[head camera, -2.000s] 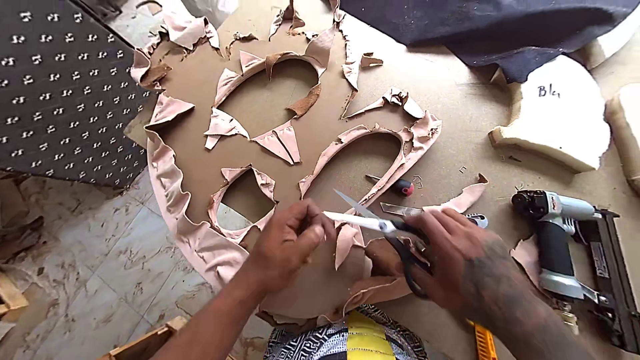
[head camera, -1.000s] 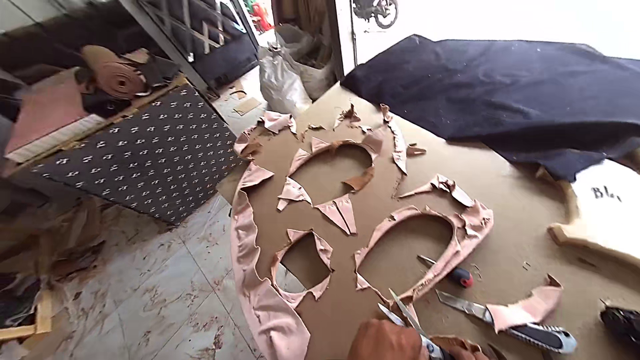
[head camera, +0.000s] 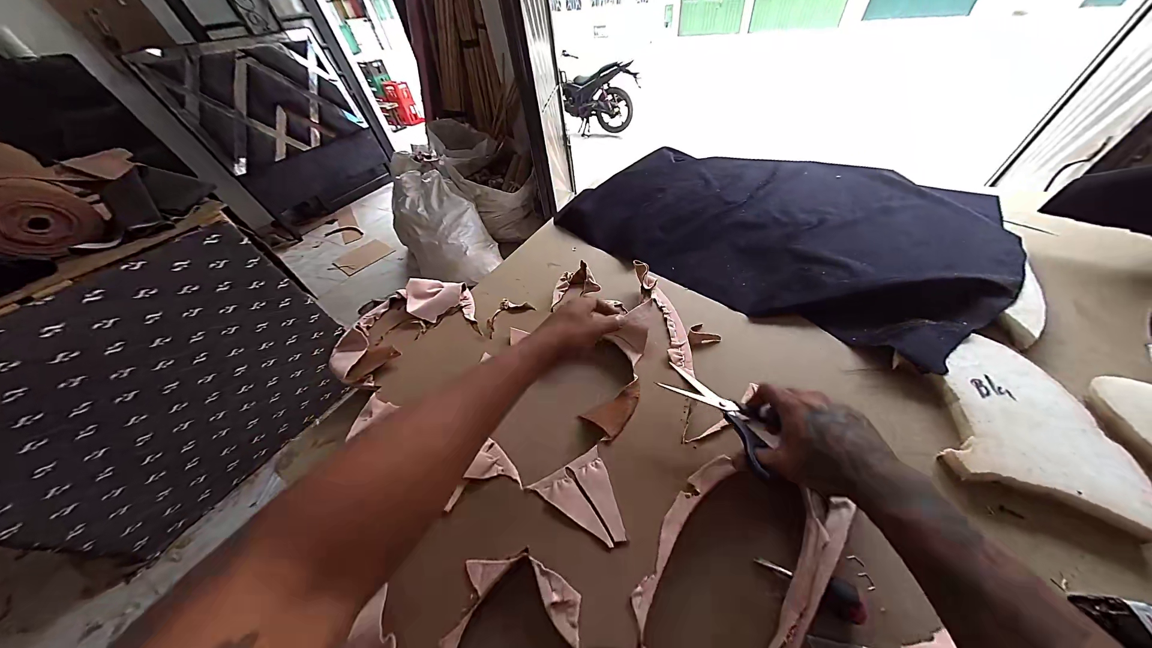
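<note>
My right hand (head camera: 796, 427) holds scissors (head camera: 720, 402) by their dark handles, blades parted and pointing left, above the brown board. My left hand (head camera: 585, 324) reaches to the far part of the board, its fingers on the upper edge of a ring of pink fabric (head camera: 634, 337); whether they pinch it is unclear. A narrow pink strip (head camera: 670, 328) lies just right of that hand. Nearer me are pointed pink flaps (head camera: 585, 499) and an oval of pink fabric (head camera: 679, 522) around an opening. A screwdriver (head camera: 841, 598) with a dark and red handle lies partly under the fabric edge.
Dark blue cloth (head camera: 810, 234) covers the far right of the table. White foam pieces (head camera: 1035, 432) lie at the right, one bearing writing. A patterned fabric-covered box (head camera: 162, 387) stands at the left, a roll of material (head camera: 45, 216) on it. White sacks (head camera: 441, 225) stand beyond the table.
My left hand has moved from near the scissors out to the far ring of fabric. The scissors have moved farther over the board in my right hand. The view has tilted up.
</note>
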